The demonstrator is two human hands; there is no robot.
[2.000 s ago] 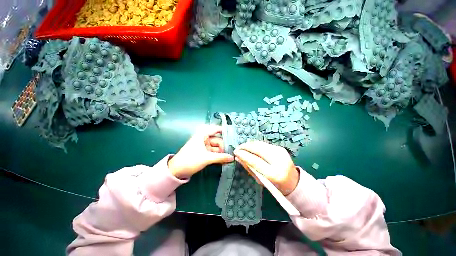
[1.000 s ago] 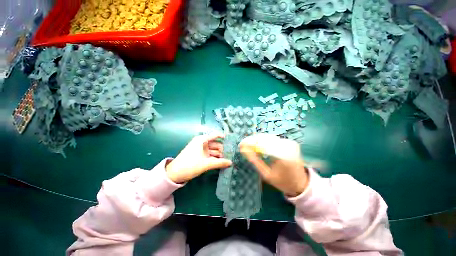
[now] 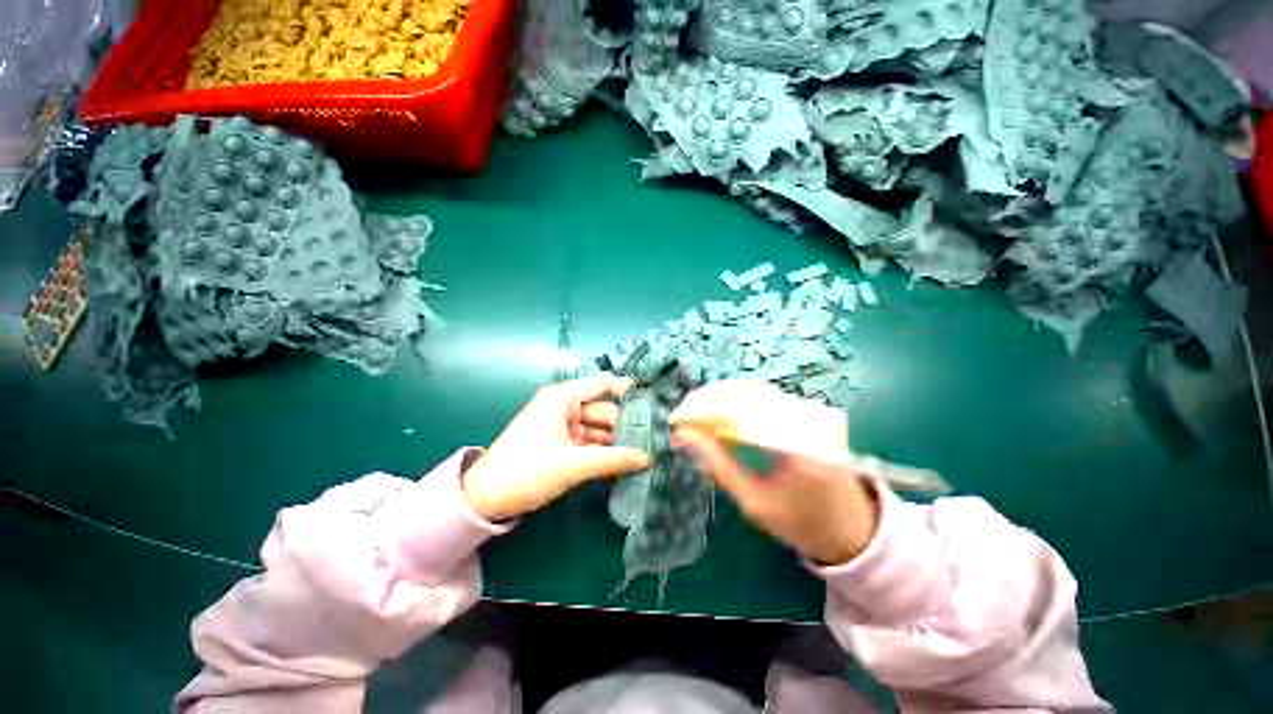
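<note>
A floppy grey-green studded sheet [image 3: 662, 519] lies upright in the picture at centre, its ragged end toward me. My left hand [image 3: 547, 444] pinches its left edge between thumb and fingers. My right hand [image 3: 782, 467] is at its right side, blurred, holding a slim hand tool [image 3: 901, 474] that sticks out to the right past the wrist. The tool's working tip is hidden or blurred. Small grey-green rectangular pieces [image 3: 796, 328] lie in a low pile just beyond the sheet. The far end of the sheet is dark and looks bent.
A large sheet pile [image 3: 894, 126] stands at the far centre to right. A smaller sheet pile [image 3: 265, 251] lies at left. Behind it is a red basket [image 3: 419, 119] with yellow parts [image 3: 335, 42]. A dotted plate [image 3: 59, 300] lies at the left edge.
The studded sheet's far end no longer reaches as far up and now looks folded. The tool now points right, away from the wrist. My left hand has hardly moved.
</note>
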